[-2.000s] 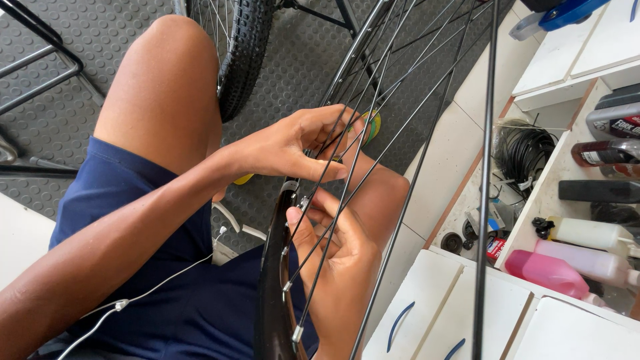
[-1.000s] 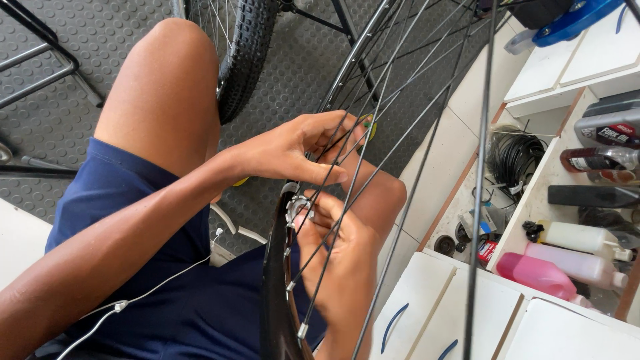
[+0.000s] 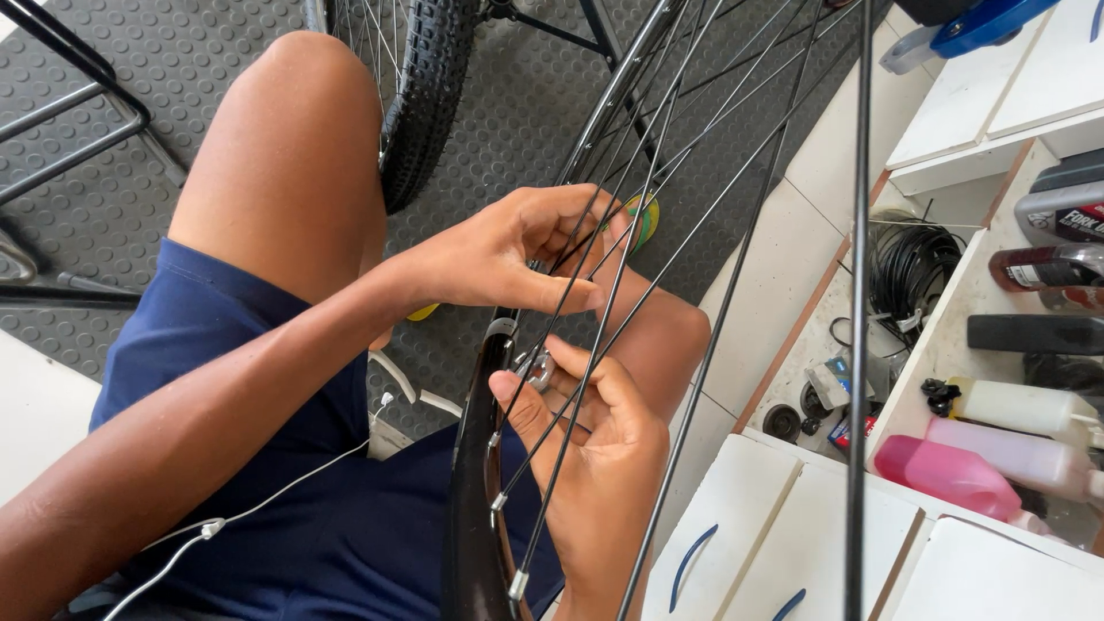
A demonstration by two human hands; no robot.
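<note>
A bicycle wheel with a black rim [image 3: 473,483], silver nipples [image 3: 518,585] and black spokes [image 3: 733,276] stands tilted across my lap. My left hand [image 3: 535,250] reaches in from the left, fingers curled among the spokes near the rim, its thumb extended over a spoke; whether it grips one is unclear. Below it, my right hand [image 3: 595,423] comes up from the bottom, behind several spokes. Its thumb and index finger hold a small silver metal tool, apparently a round spoke wrench [image 3: 536,368], close against the inner side of the rim. The spokes partly hide the tool and fingers.
At the right, white cabinets [image 3: 733,517] and an open compartment hold a coil of black cable [image 3: 914,267] and bottles, one pink [image 3: 944,474]. Behind my knee is a knobby tyre [image 3: 427,103]; metal stand legs [image 3: 65,103] are upper left. A white earphone cord [image 3: 285,490] crosses my lap.
My right hand has shifted slightly and its thumb and fingers have changed position around the silver tool. My left hand has stayed nearly in place among the spokes.
</note>
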